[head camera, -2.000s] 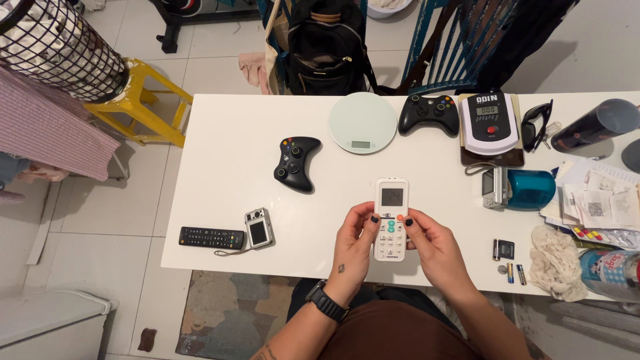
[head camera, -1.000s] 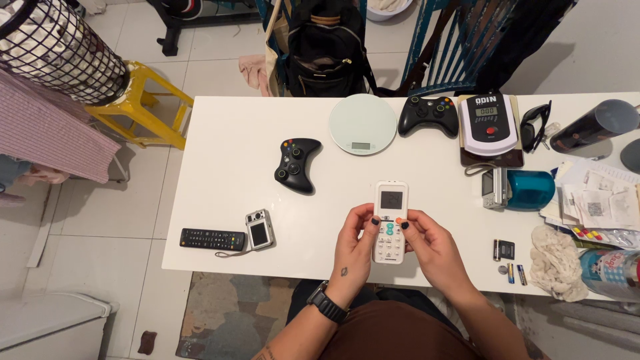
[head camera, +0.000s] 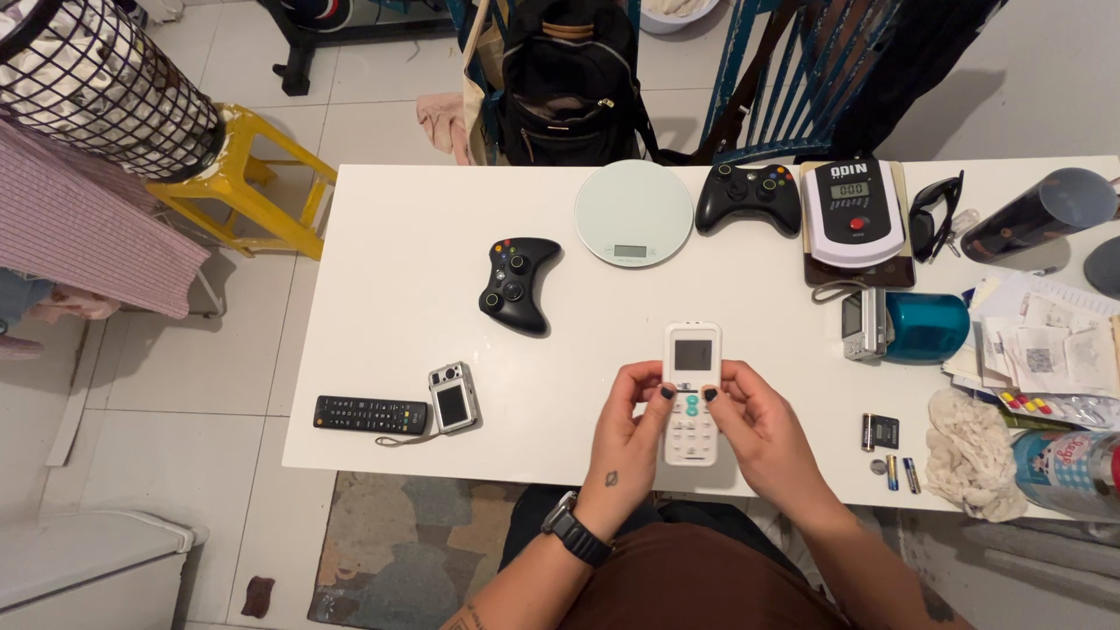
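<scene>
A white remote control (head camera: 692, 350) with a small grey screen is held upright between both hands near the table's front edge. My left hand (head camera: 632, 424) grips its left side, thumb on the face by the upper buttons. On the right side, my right hand (head camera: 761, 429) grips it the same way, thumb over the upper buttons. Beyond the hands lie a black game controller (head camera: 518, 285), a round glass kitchen scale (head camera: 633, 210) and a second black game controller (head camera: 748, 200). To the left, a silver compact camera (head camera: 452, 401) lies beside a black remote control (head camera: 370, 415).
On the white table (head camera: 385, 262), the right side holds an exercise monitor (head camera: 853, 214), sunglasses (head camera: 934, 217), another silver camera (head camera: 864, 325), several batteries (head camera: 892, 472), a crumpled cloth (head camera: 971, 455), papers (head camera: 1041, 341) and a dark cylinder (head camera: 1032, 214). A backpack (head camera: 569, 96) stands behind.
My right thumb has shifted from the remote's right edge, by the orange button, inward over the upper buttons. The other objects have not moved.
</scene>
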